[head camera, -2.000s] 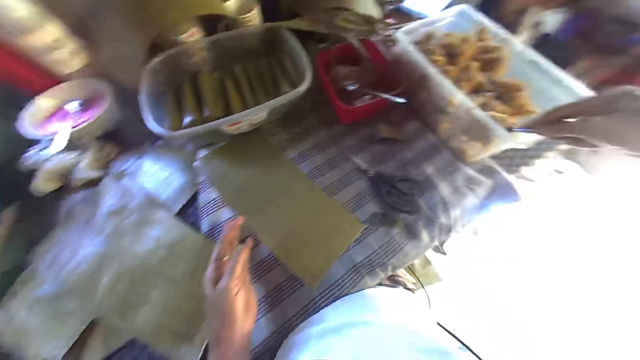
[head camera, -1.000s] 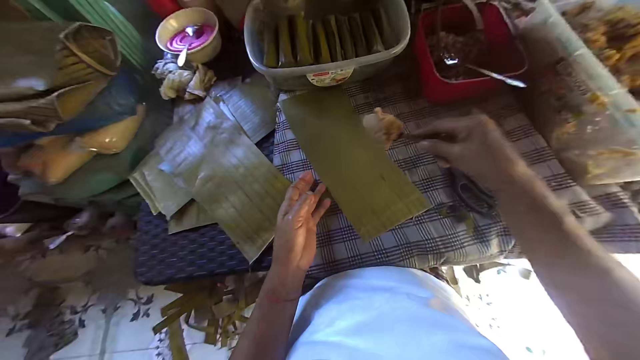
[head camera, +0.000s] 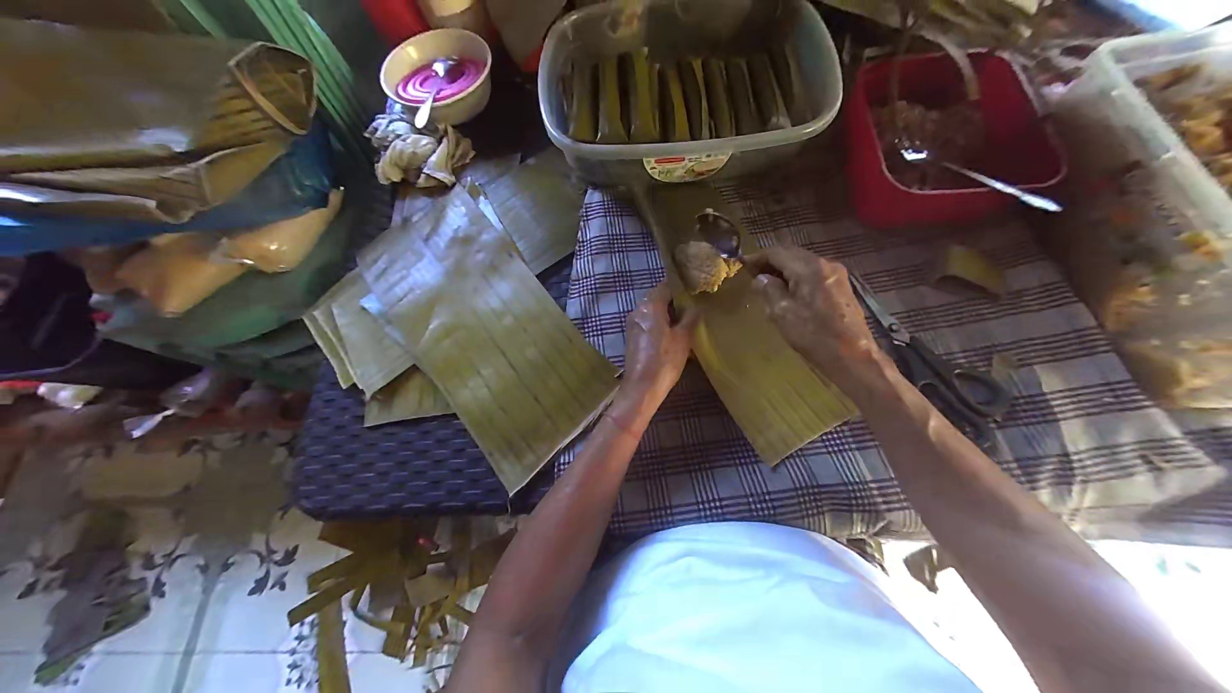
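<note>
A long piece of banana leaf (head camera: 780, 385) lies on the checkered cloth (head camera: 664, 472) in front of me. My left hand (head camera: 657, 342) grips its left edge, which curls upward. Above the leaf my right hand (head camera: 813, 303) holds a metal spoon (head camera: 717, 231), its bowl beside a lump of pale brown dough-like food (head camera: 703, 268) on the leaf. Black-handled scissors (head camera: 929, 366) lie just right of my right hand. More cut leaf pieces (head camera: 510, 337) are stacked at the left.
Behind stands a plastic tub (head camera: 688, 149) of wrapped leaf parcels. A red container (head camera: 948, 197) with brown filling and a spoon is right of it, then a clear bin (head camera: 1165, 173) of food. A bowl (head camera: 438, 77) with pink contents and a crumpled cloth (head camera: 419, 149) are at back left.
My right hand has moved left over the leaf, with the lump now farther left. My left hand has closed on the leaf's edge. The view has swung since two seconds ago.
</note>
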